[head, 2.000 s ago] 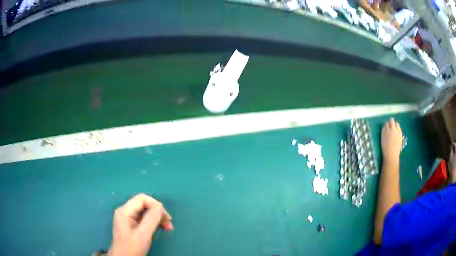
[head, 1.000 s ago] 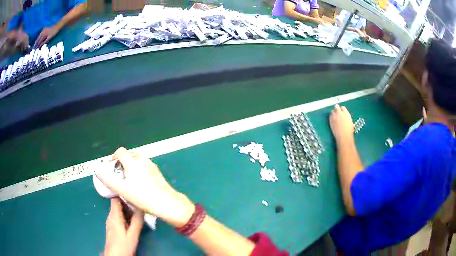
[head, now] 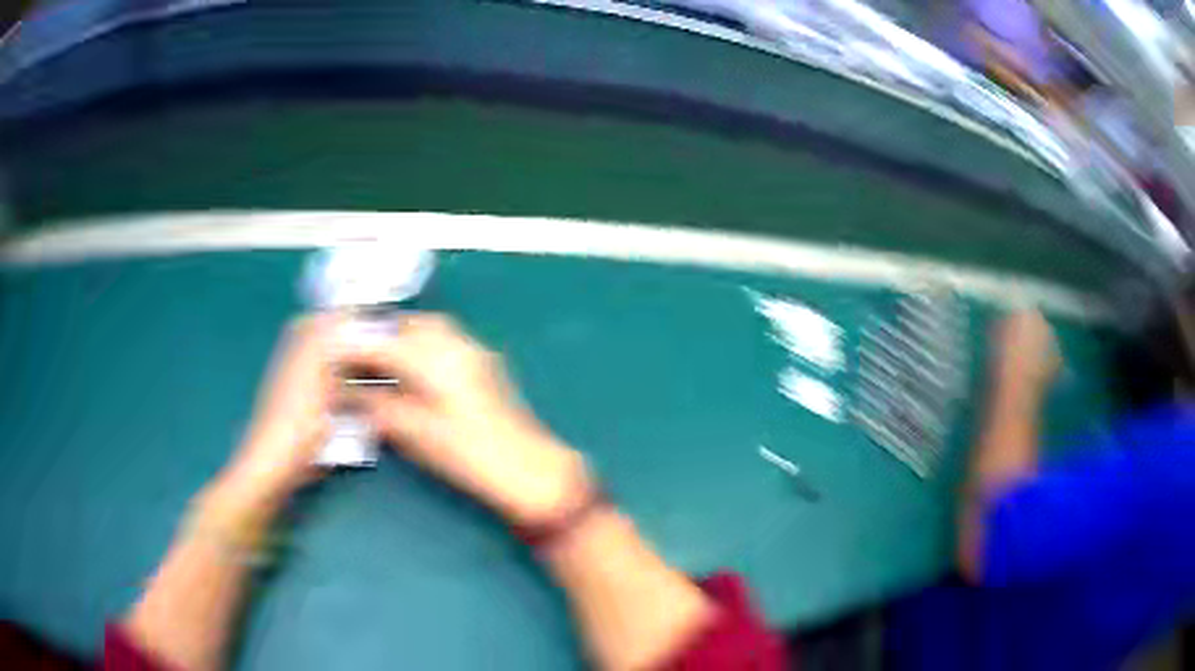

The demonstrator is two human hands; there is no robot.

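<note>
The white handheld fan unit (head: 371, 275) is upright in the view, its round head up near the white strip and its handle pointing toward me. My left hand (head: 304, 393) holds the handle from the left side. My right hand (head: 452, 406) holds it from the right, with fingers over the middle of the handle. The lower end of the handle shows below the fingers. The frame is blurred, so the open side and any board in the handle cannot be made out.
White strip (head: 590, 240) runs across beyond the hands, with the dark green belt (head: 524, 164) behind it. To the right are white small-part heaps (head: 806, 334), stacked PCB panels (head: 913, 374), a small dark part (head: 805, 489) and a co-worker's forearm (head: 1003, 433) in a blue sleeve.
The fan has turned from slanted to upright in the view and both hands now flank its handle. The view has swung, bringing the bench's heaps and panels further right.
</note>
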